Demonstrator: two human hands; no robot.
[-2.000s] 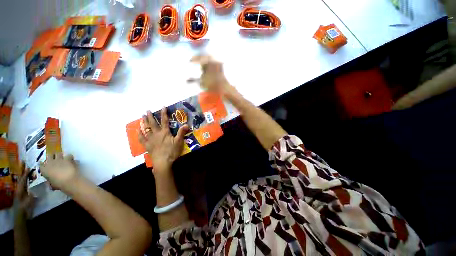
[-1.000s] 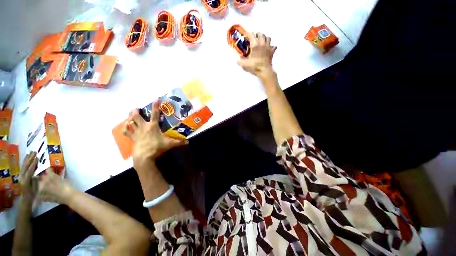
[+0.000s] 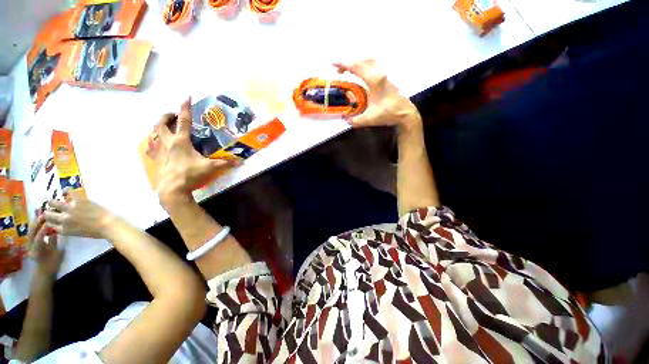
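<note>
My left hand (image 3: 181,153), with a white bangle at the wrist, is spread over the left part of an orange and dark grey carton (image 3: 222,122) and grips it. The carton is squared up and lies at the table's near edge, its right end towards the coil. My right hand (image 3: 381,96) holds the right end of an orange cable coil (image 3: 304,97) with a pale band and dark parts in its middle. The coil is just right of the carton, not touching it. My fingers hide part of the carton's left end.
Flat cartons (image 3: 107,62) overlap at the far left. More coils (image 3: 178,10) lie at the table's far side. A small orange packet (image 3: 480,14) is at the far right. A neighbour's hands (image 3: 80,216) work at narrow cartons (image 3: 65,162) on the left.
My right hand has reached the far coils, taken one and brought it near the carton's right end. The carton, flat at first, is now squared up under my left hand. The view has shifted.
</note>
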